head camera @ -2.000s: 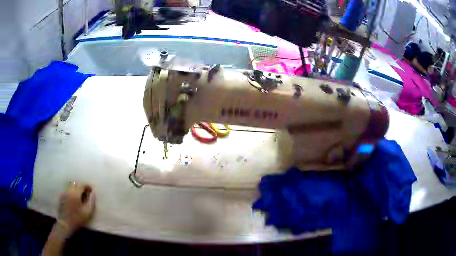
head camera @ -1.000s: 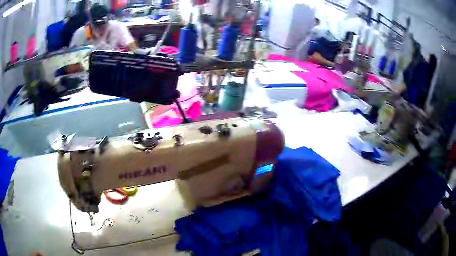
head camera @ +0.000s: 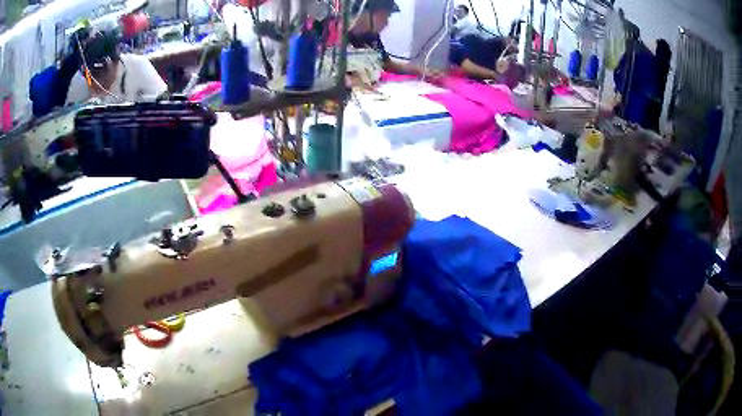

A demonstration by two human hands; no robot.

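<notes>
No hand of mine is in view. The cream-white sewing machine (head camera: 203,260) stands on the white table, its needle end at the lower left. A bunched heap of blue fabric (head camera: 468,280) lies against the right side of the machine base and spreads along its front. Scissors (head camera: 152,334) with a red and a yellow handle loop lie behind the machine head; their blades are hidden. A strip of blue fabric shows at the far left edge.
A dark phone (head camera: 142,140) is mounted above the machine. Blue thread cones (head camera: 235,73) and a green cone (head camera: 321,148) stand behind. Pink fabric (head camera: 472,114), another machine (head camera: 618,158), a chair (head camera: 635,382) and several people are beyond.
The view has turned right, so the machine and blue heap stand further left. My left hand, on the table's left part two seconds ago, is out of the picture.
</notes>
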